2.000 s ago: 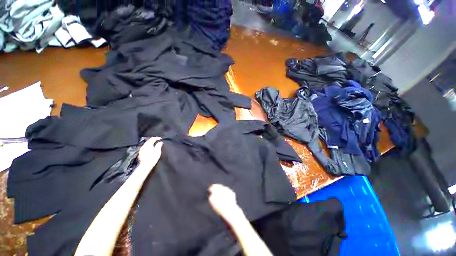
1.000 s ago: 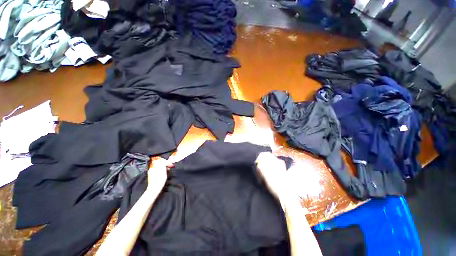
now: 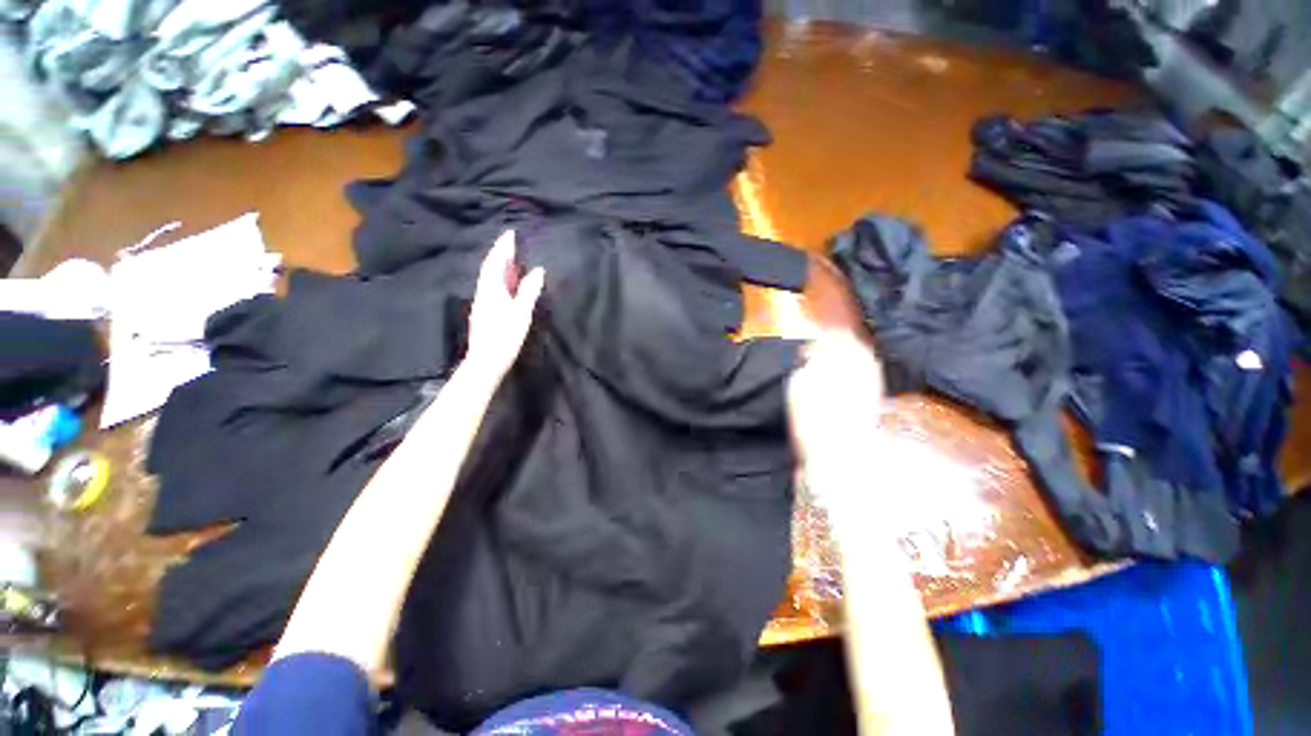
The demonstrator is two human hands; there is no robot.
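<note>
A black garment point(image 3: 633, 489) is spread over the front of the table, its lower part reaching the wearer's body. My left hand point(image 3: 503, 309) lies on its upper left part, thumb and fingers apart. My right hand point(image 3: 837, 388) is at the garment's upper right edge and pinches it; the fingers are washed out by glare. Shiny lining point(image 3: 396, 424) shows beside my left forearm. More black garment pieces point(image 3: 295, 431) lie to the left and behind.
A dark grey piece point(image 3: 992, 331) and navy garments point(image 3: 1172, 360) lie at right. A blue bin or bag point(image 3: 1179, 633) is below the table edge. White paper point(image 3: 180, 309) and a yellow tape roll point(image 3: 79, 480) lie left. Pale grey-green pieces point(image 3: 187, 65) are far left.
The garment, first lying flat, was lifted by its upper edge and now lies farther up the table. My left hand has moved up and its fingers have spread. The view has shifted left.
</note>
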